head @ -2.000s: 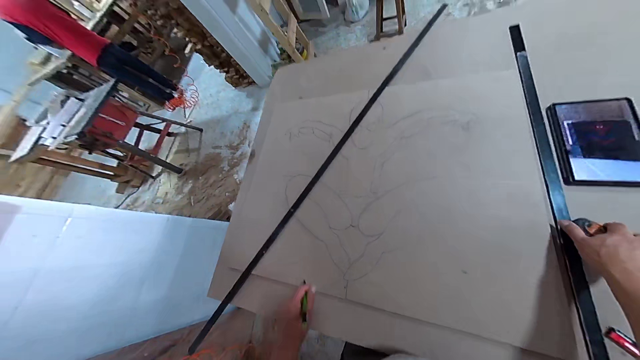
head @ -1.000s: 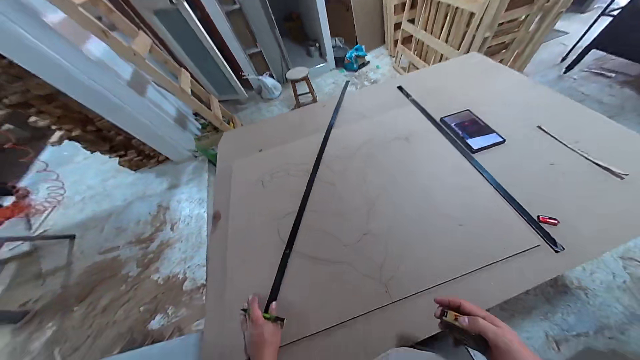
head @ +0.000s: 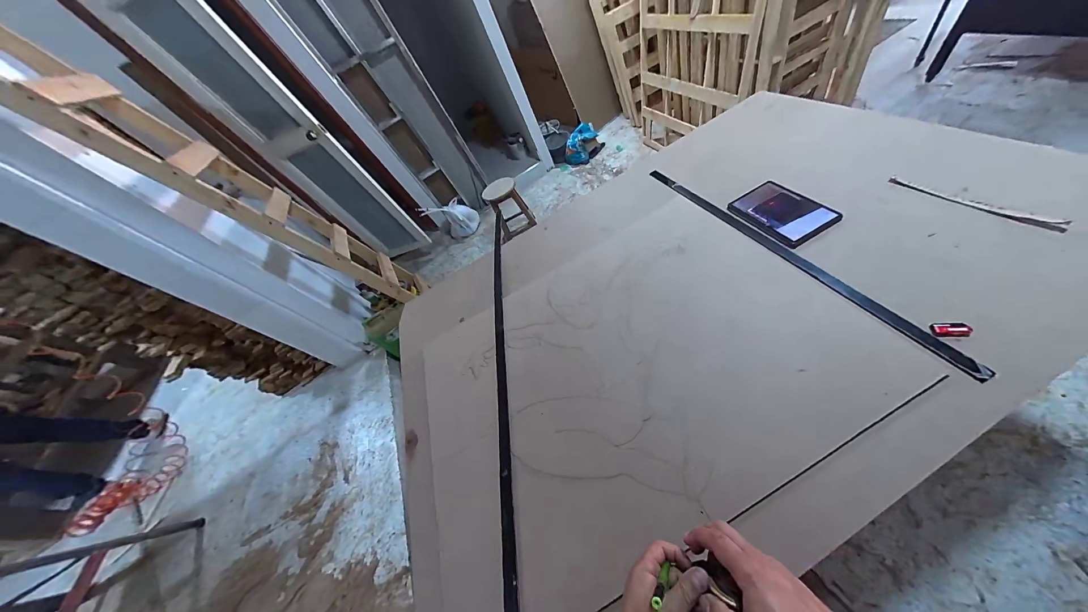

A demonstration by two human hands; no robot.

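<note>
My left hand [head: 659, 578] holds a green pen or marker [head: 660, 586] at the bottom. My right hand [head: 748, 571] touches it, with a small, mostly hidden metallic object, possibly a tape measure [head: 721, 585], in its fingers. Both are over the near part of a large brown board [head: 765, 442] bearing a faint curved line drawing [head: 595, 425]. Left of the hands lies a long black strip [head: 503, 408]; a second black metal bar [head: 833, 285] lies to the right. A thin dark line [head: 841, 446] runs beneath the hands.
A tablet [head: 786, 212], a red marker or small tool [head: 950, 330] and a thin pale strip [head: 977, 204] lie on the right side. Beyond the board stand a stool [head: 501, 190], wooden frames [head: 697, 59] and a wooden ladder [head: 191, 161]. A person's legs [head: 59, 450] show at far left.
My right hand has left the right-hand bar where it was two seconds ago. My hands, apart one second ago, are now together at the near edge. The view has turned right.
</note>
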